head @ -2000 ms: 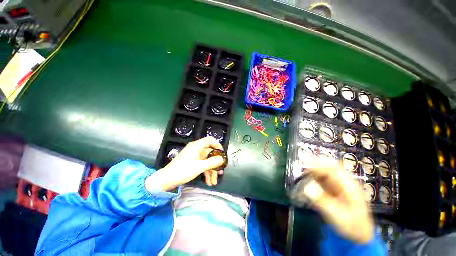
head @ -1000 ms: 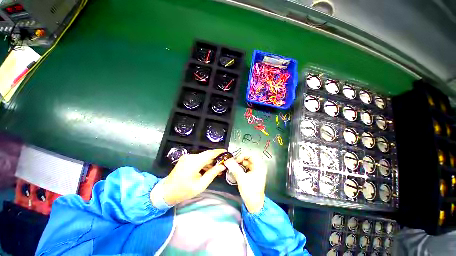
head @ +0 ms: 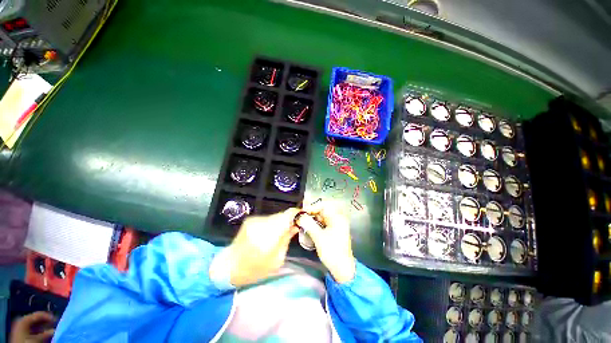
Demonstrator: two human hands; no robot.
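Observation:
My left hand point(head: 260, 249) and my right hand point(head: 329, 240) meet over the bench's front edge, fingertips together. Between them is a small dark round housing, mostly hidden by the fingers. A silver disc point(head: 306, 241) shows below my right fingertips. The black pocket tray point(head: 273, 127) lies just beyond my hands, with dark round units in its pockets; some in the two far rows have a thin red or yellow line across. The clear blister tray point(head: 459, 261) at the right holds rows of silver discs; several nearer left pockets look without discs.
A blue parts box point(head: 386, 128) holds red-pink pieces. Loose coloured clips point(head: 340, 163) lie before it. Stacked black trays point(head: 555, 221) stand far right. A lower tray of discs point(head: 484, 313) shows below the bench edge. A red tray point(head: 50, 273) and another person's hand point(head: 32, 328) are lower left.
My right hand has come from the clear tray to my left hand, and a silver disc now shows there. Since one second ago the hands have barely moved. Another person's hand has appeared lower left.

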